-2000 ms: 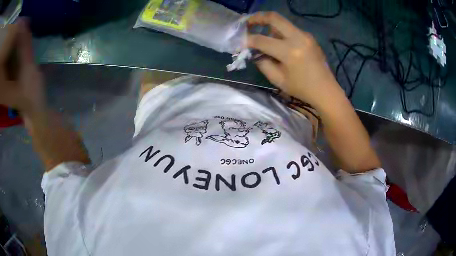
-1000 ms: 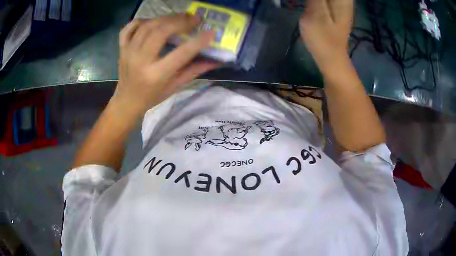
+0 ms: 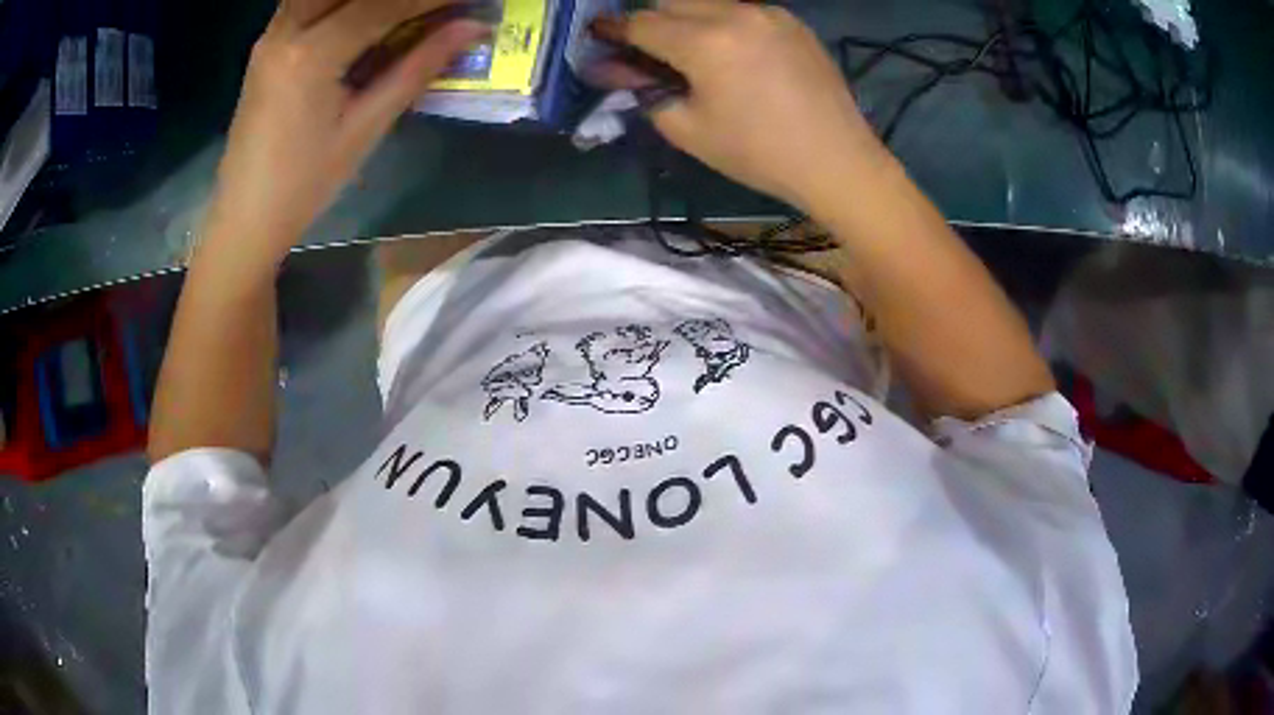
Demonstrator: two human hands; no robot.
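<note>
A phone with a bright yellow label [image 3: 516,46] lies in a dark blue box [image 3: 562,59] at the top middle, cut off by the top edge. My left hand [image 3: 366,63] is at the box's left side, with its fingers on the phone and box. My right hand [image 3: 727,84] is at the box's right side, its fingertips closed on a small white connector end [image 3: 604,120] of a dark cable. The fingertips partly hide the connector and the box edge.
Black cables [image 3: 1104,105] lie tangled on the green bench [image 3: 782,182] at right, with a white power strip [image 3: 1171,17] at the top edge. Dark blue boxes with white labels [image 3: 105,70] stand at upper left. A red and blue crate [image 3: 70,384] is below the bench at left.
Since one second ago, my left hand and the yellow-labelled phone with its box have moved up and left. My right hand has come left to the box with the connector. The view has shifted slightly.
</note>
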